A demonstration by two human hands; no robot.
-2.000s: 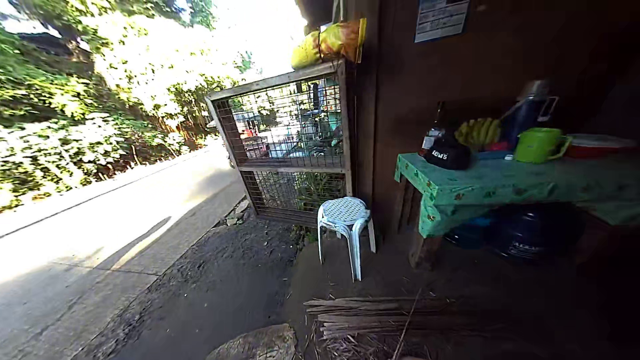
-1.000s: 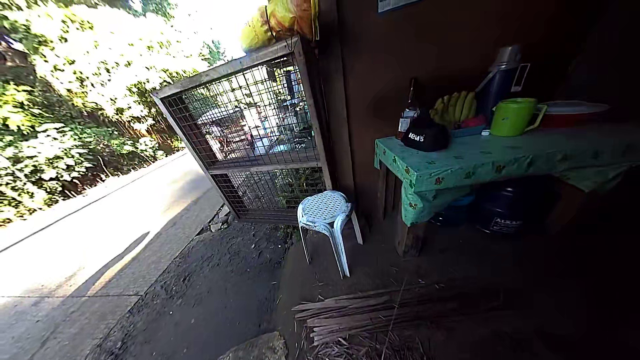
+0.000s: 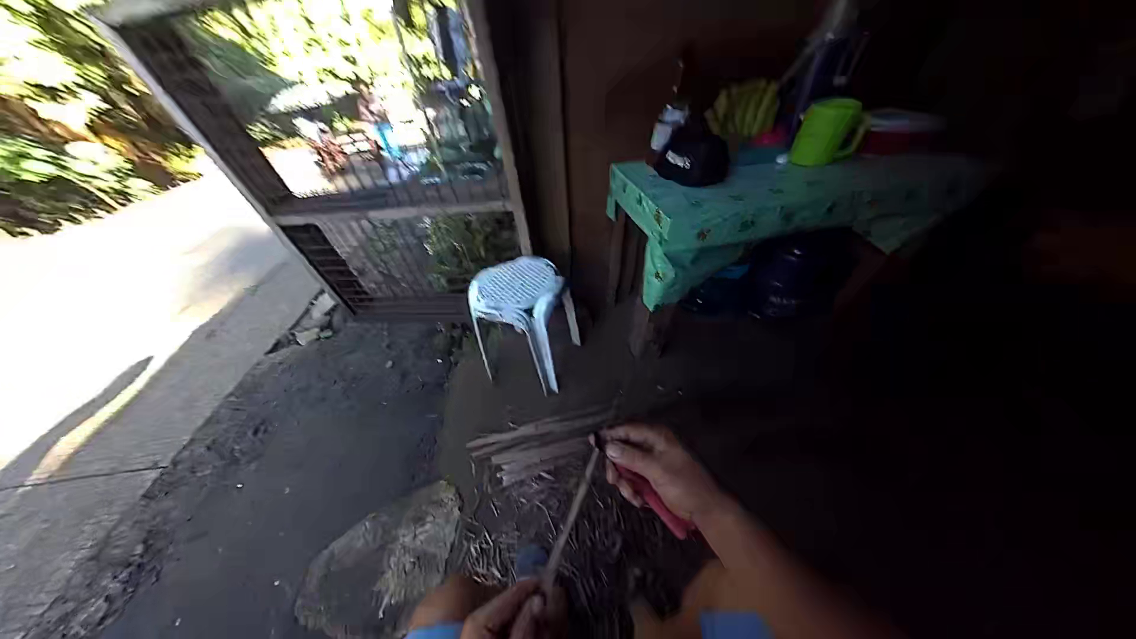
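Note:
My right hand (image 3: pixel 652 470) is closed around a red-handled tool (image 3: pixel 664 510), probably a knife, whose working end is hard to make out. Its fingertips meet the upper end of a thin strip (image 3: pixel 572 515), perhaps wood or palm rib. At the bottom edge, my left hand (image 3: pixel 515 612) grips the strip's lower end. Beyond the hands lies a bundle of long flat strips (image 3: pixel 537 444) on the ground, with thin shavings (image 3: pixel 488 555) scattered nearer.
A white plastic stool (image 3: pixel 519 288) stands ahead, beside a wire-mesh wooden frame (image 3: pixel 390 213). To the right is a table with a green cloth (image 3: pixel 710 213), bearing a black cap (image 3: pixel 692 160), bananas (image 3: pixel 744 108) and a green pitcher (image 3: pixel 825 133). A large stone (image 3: pixel 390 559) lies at lower left.
Both hands, the strip and the red-handled tool are now in view; neither earlier frame shows them. The view has tilted down.

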